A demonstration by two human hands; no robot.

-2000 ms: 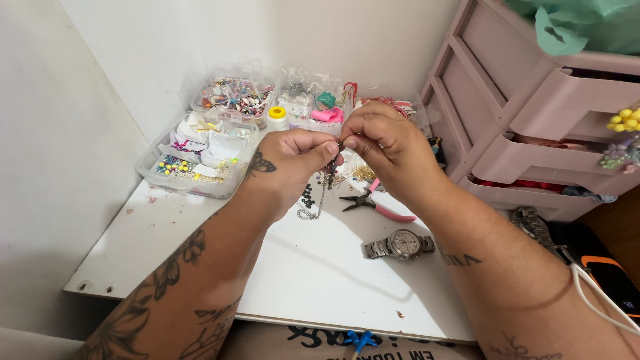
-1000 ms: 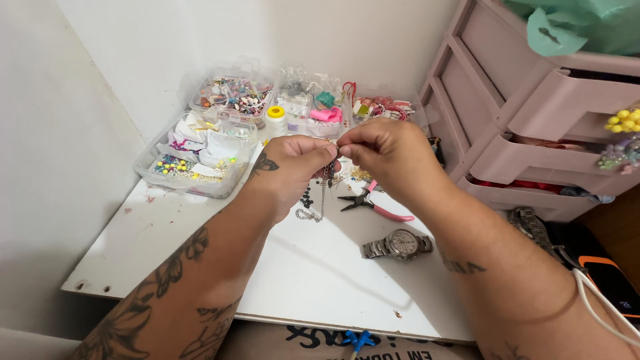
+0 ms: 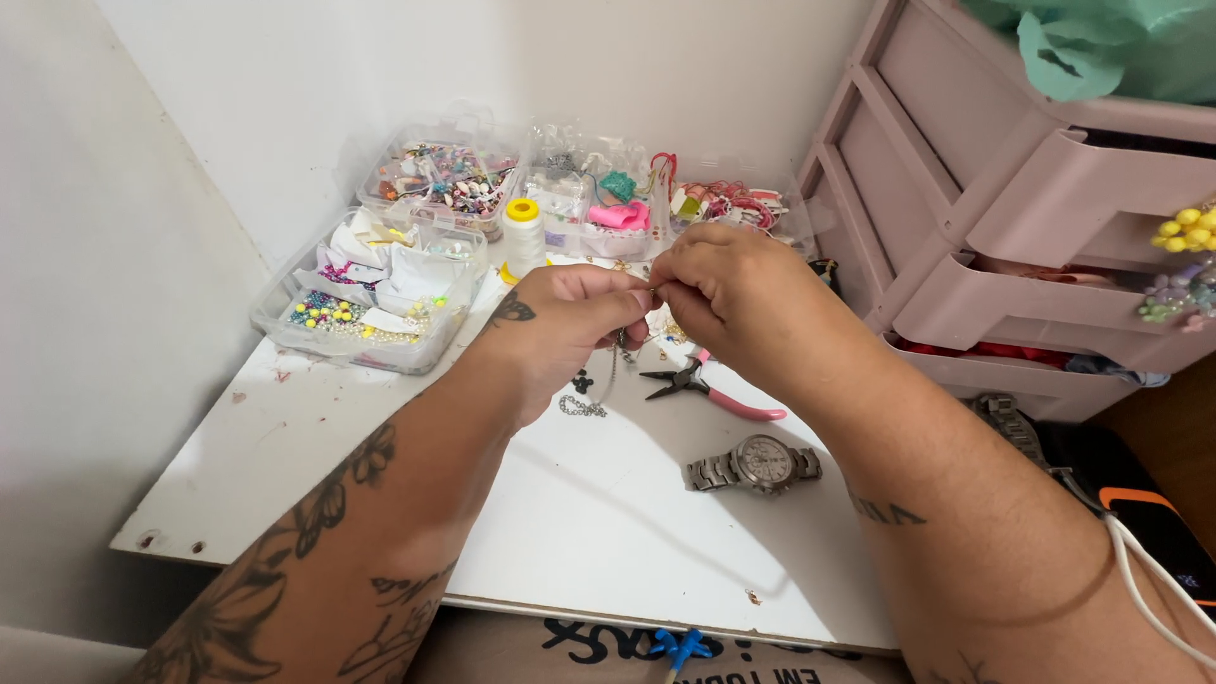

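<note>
My left hand (image 3: 594,309) and my right hand (image 3: 717,285) meet fingertip to fingertip above the white tabletop. Between them they pinch a small dark piece, too small to make out. A thin metal chain (image 3: 582,408) hangs below my left fingers, its end lying coiled on the table by a small black charm (image 3: 582,382). Pink-handled pliers (image 3: 746,408) with their dark jaws apart lie under my right hand. Nearer the front edge is a metal wristwatch (image 3: 765,463). A white thread spool (image 3: 524,242) with a yellow top stands behind my left hand.
Clear plastic boxes of beads (image 3: 356,361), more beads (image 3: 366,190) and cords (image 3: 788,223) line the back and left. Pink plastic drawers (image 3: 1026,209) stand at right, with green plastic on top. A white cable (image 3: 1140,570) passes beside my right forearm.
My two hands stay together over the chain, with only small shifts of the right fingers. The pliers and the watch lie where they were.
</note>
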